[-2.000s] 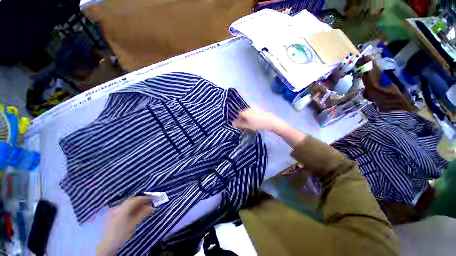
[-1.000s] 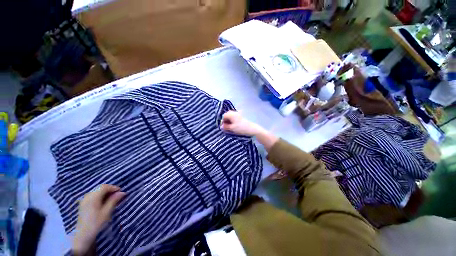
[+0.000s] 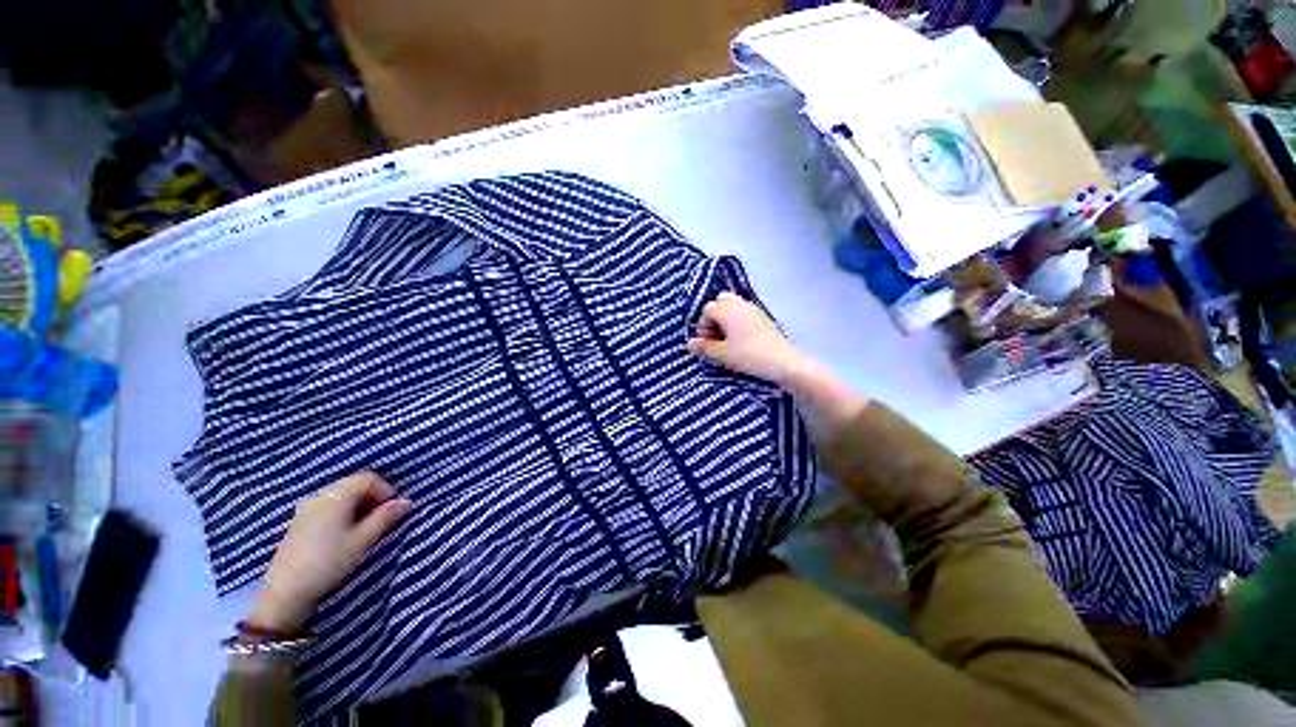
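Note:
A navy and white striped shirt point(image 3: 427, 412) lies spread on the white table point(image 3: 157, 412), with dark bands across the stripes. My left hand point(image 3: 330, 547) is at the lower left of the shirt, thumb and fingers pinched together on the cloth. My right hand point(image 3: 742, 341) is closed at the collar point(image 3: 728, 273) at the shirt's upper right. Its palm side is hidden, so I cannot tell if it also holds a tool.
A smartphone point(image 3: 111, 589) lies at the left. Papers point(image 3: 910, 156) with a tape roll point(image 3: 944, 156) are at the right end, beside small containers point(image 3: 1055, 277). A striped garment pile point(image 3: 1137, 490) is at the right. A yellow and blue fan point(image 3: 54, 284) shows at the left edge.
The white label near my left hand two seconds ago no longer shows. The shirt's front is spread flatter over where the sleeve lay. My right hand stays at the collar. The view has shifted.

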